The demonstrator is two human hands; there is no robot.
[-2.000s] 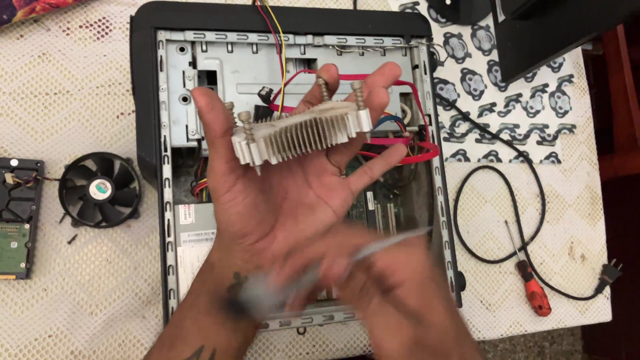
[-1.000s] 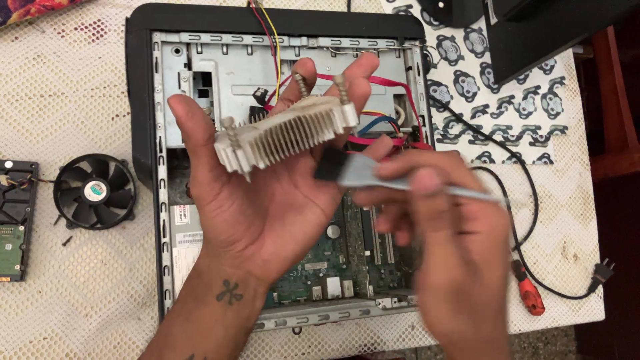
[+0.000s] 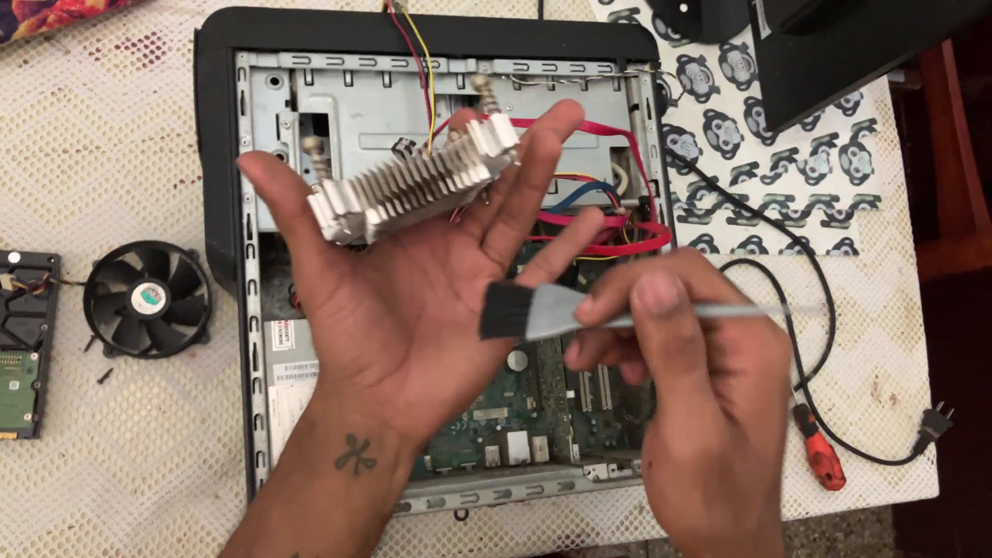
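Note:
A metal heatsink (image 3: 418, 182) with parallel fins and spring screws rests across the fingers and thumb base of my left hand (image 3: 403, 302), palm up over the computer case. My right hand (image 3: 690, 364) grips the grey handle of a flat brush (image 3: 535, 311) with black bristles. The bristles are beside the left palm, below the heatsink; whether they touch the skin cannot be told. Beneath both hands lies the opened computer case (image 3: 434, 39), with red cables (image 3: 643, 236) and a green motherboard (image 3: 496, 411) showing inside.
A black cooling fan (image 3: 147, 298), a small screw (image 3: 105, 376) and a hard drive (image 3: 27, 341) lie on the lace tablecloth at left. At right are a screwdriver (image 3: 820, 457), a power plug (image 3: 936, 422) with black cord, a monkey-print sheet (image 3: 725, 132) and a black monitor (image 3: 837, 54).
The left hand has turned the heatsink so that its right end now sits higher. The brush, blurred low over the left wrist at first, has come up beside the palm, its bristles pointing left.

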